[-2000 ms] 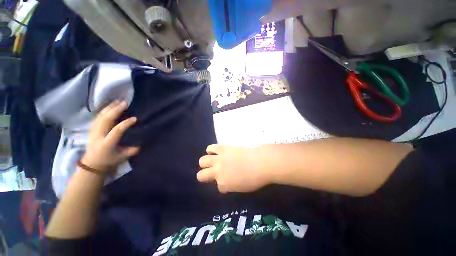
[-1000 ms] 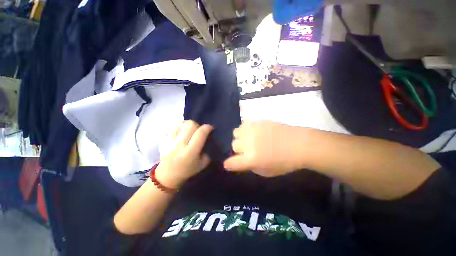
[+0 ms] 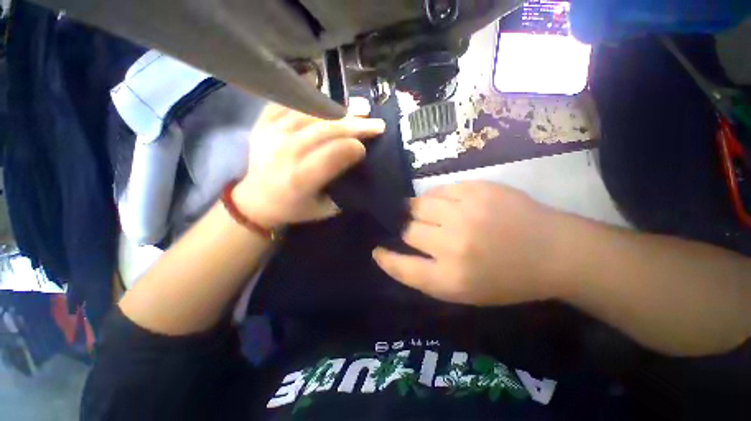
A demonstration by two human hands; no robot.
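Note:
A dark garment panel [image 3: 362, 193] lies under the machine head, its upper end at the presser foot and needle area [image 3: 368, 94]. My left hand [image 3: 300, 160] lies on the panel, its fingertips just in front of the foot. My right hand [image 3: 473, 242] holds the panel's right edge nearer my body, thumb and fingers together on the cloth. A pale-faced panel [image 3: 152, 177] lies bunched to the left, partly behind my left hand. The knurled round metal part [image 3: 433, 121] stands right of the foot. The needle tip cannot be made out.
The machine head [image 3: 222, 49] crosses the top. A smartphone [image 3: 542, 62] lies behind the work. The scissors' red handle [image 3: 730, 168] is at the right edge, beside a dark round mat [image 3: 650, 140]. Dark cloth [image 3: 62, 156] hangs at left. A blue attachment [image 3: 659, 18] is at top right.
The view has come closer to the machine. My left hand has moved up to the foot, over the panel. My right hand stays on the cloth edge. The pale panel is more bunched at left.

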